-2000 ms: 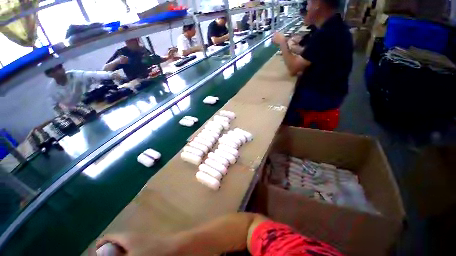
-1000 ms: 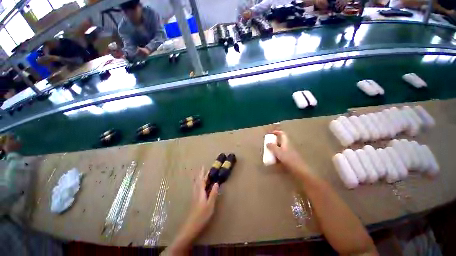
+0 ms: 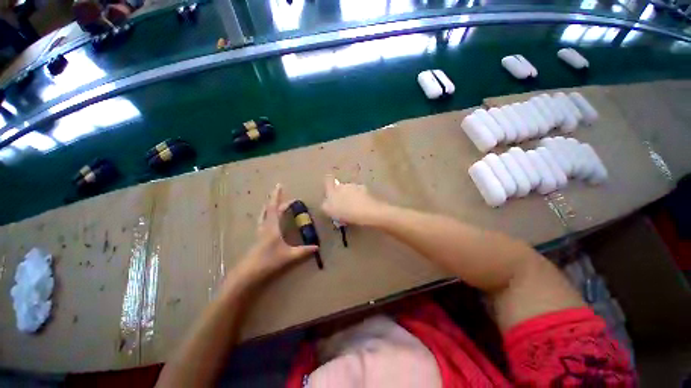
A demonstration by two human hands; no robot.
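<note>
A black unit with a gold band [image 3: 304, 220] lies on the brown cardboard, its thin tail pointing towards me. My left hand [image 3: 271, 241] is around its left side, thumb at the tail end and a finger near the top end. My right hand [image 3: 352, 204] is just to the right, closed over a second unit. A little white shows at its fingertips, and a dark tail [image 3: 345, 235] sticks out below; the hand hides the rest. Loose white covers stand in two tight rows [image 3: 530, 121] at the right.
The green conveyor belt [image 3: 341, 98] runs behind the cardboard bench [image 3: 394, 250]. It carries black pairs [image 3: 168, 154] at the left and white covered pairs [image 3: 436, 83] at the right. A crumpled white wad [image 3: 32, 290] lies far left. An open carton [image 3: 633, 265] is at lower right.
The view has tilted down. The two black units, side by side before, are now apart, one at each hand. My right hand has brought the white cover left, over the right unit.
</note>
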